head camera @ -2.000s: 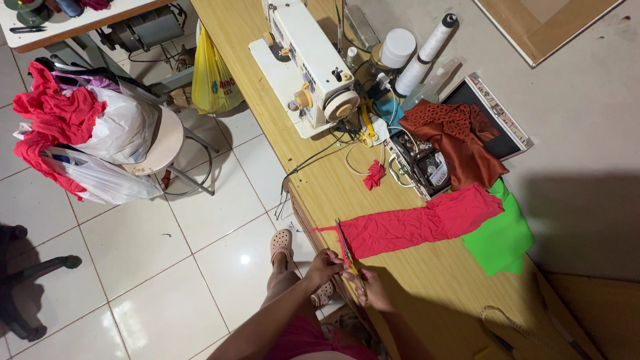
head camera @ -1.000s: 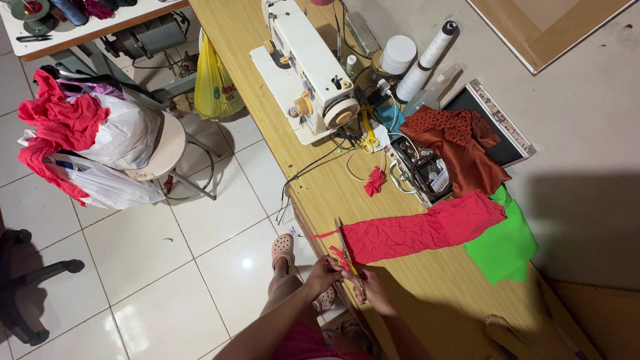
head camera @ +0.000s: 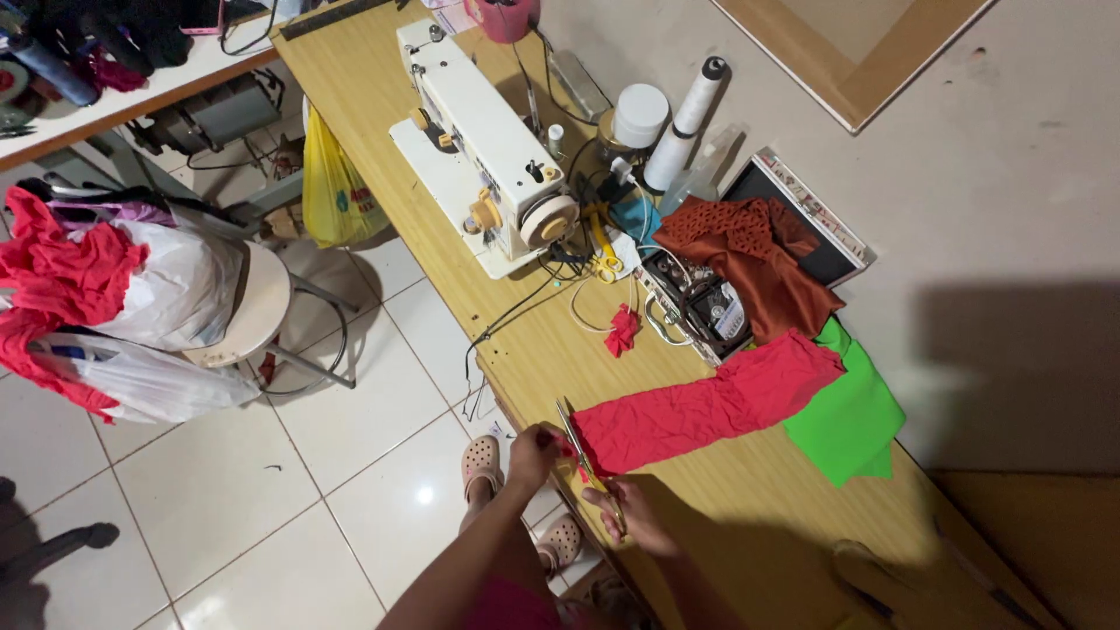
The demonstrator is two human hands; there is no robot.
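Observation:
A long piece of red fabric (head camera: 665, 420) lies wrinkled across the wooden table, its left end at the front edge. My right hand (head camera: 623, 512) grips the handles of a pair of scissors (head camera: 575, 437), whose metal blades lie along that left end and point away from me. Just left of the blades, my left hand (head camera: 535, 455) pinches a small strip of red fabric. The far end of the red piece overlaps green fabric (head camera: 849, 407). A small crumpled red scrap (head camera: 622, 331) sits farther up the table.
Behind the fabric, an open case (head camera: 700, 306) holds small items under brown fabric (head camera: 757, 254). A white sewing machine (head camera: 490, 122), yellow-handled scissors (head camera: 607, 262), thread cones (head camera: 678, 144) and loose cords stand or lie farther back. At left, a stool (head camera: 254, 306) bears bags and red cloth.
My left hand has moved a little to the left, apart from my right hand, with the red strip between its fingers. The long red fabric has stayed in place.

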